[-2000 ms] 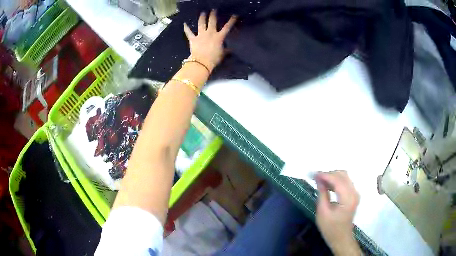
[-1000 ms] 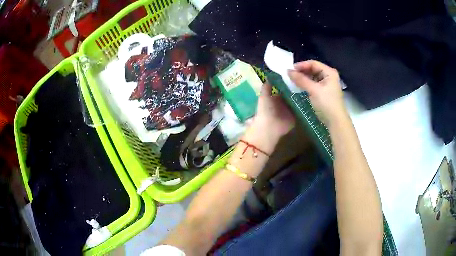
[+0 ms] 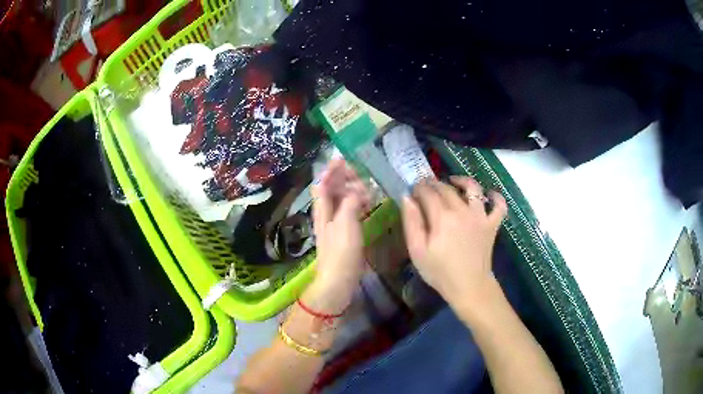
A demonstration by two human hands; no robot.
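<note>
A green and white box point(image 3: 351, 123) lies at the right side of the lime-green basket. A white, curved piece with small print point(image 3: 405, 154) is beside its lower end. My right hand point(image 3: 455, 231) has its fingertips at the lower end of this piece; whether they grip it is hidden. My left hand point(image 3: 339, 219) is blurred, over the basket's right rim, fingers up and apart, with nothing visible in it. Dark, white-flecked cloth point(image 3: 493, 69) covers the upper part of the white table point(image 3: 609, 208).
The lime-green basket point(image 3: 173, 250) holds a red, black and white patterned bundle point(image 3: 250, 127). Another green basket point(image 3: 19, 238) at the left holds black cloth point(image 3: 100, 254). The table's green ruler-marked edge point(image 3: 532, 238) runs at my right. A machine part point(image 3: 674, 300) is at the right rim.
My right hand has moved down and left from the table edge to beside the box. The white slip it held up is no longer clearly seen. My left hand has moved left and down.
</note>
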